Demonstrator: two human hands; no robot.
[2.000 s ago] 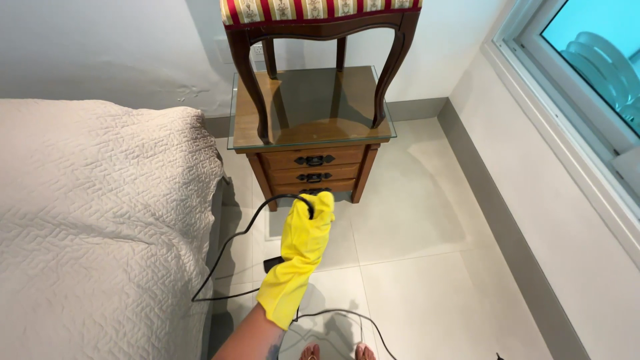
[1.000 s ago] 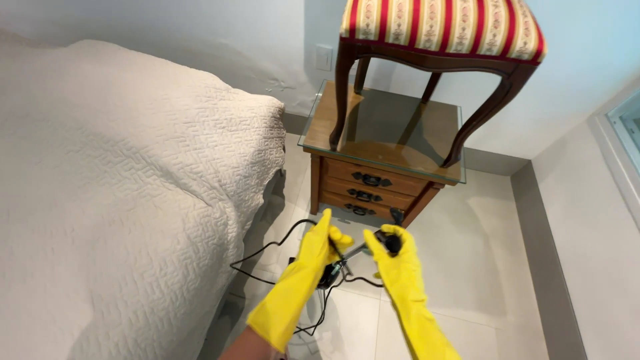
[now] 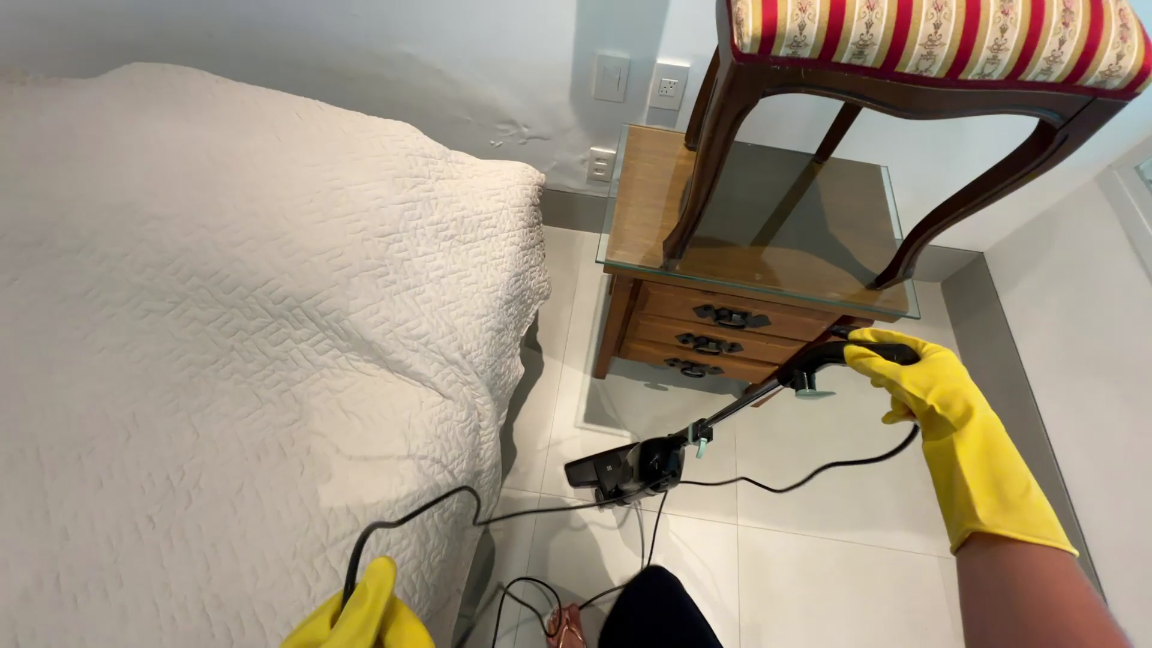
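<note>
My right hand [image 3: 936, 405], in a yellow rubber glove, grips the black handle [image 3: 877, 354] of an upright stick vacuum cleaner in front of the nightstand's right side. Its thin tube slants down left to the black vacuum body [image 3: 643, 466] low over the tiled floor. At the bottom left, my left hand [image 3: 364, 616], gloved the same way and partly cut off by the frame, holds the black power cord [image 3: 409, 515] beside the bed. The cord runs from there towards the vacuum body, and more of it loops near my foot.
A bed with a white quilted cover [image 3: 270, 297] fills the left. A wooden nightstand [image 3: 720, 333] with a glass top [image 3: 765, 207] carries a chair or stool with a striped seat [image 3: 936, 40]. Wall outlets [image 3: 668, 87] are behind. My foot [image 3: 565, 625] is at the bottom.
My hands, close together a second ago, are now far apart, the left over by the bed with the cord. The vacuum's handle and tube now show plainly. The view has shifted.
</note>
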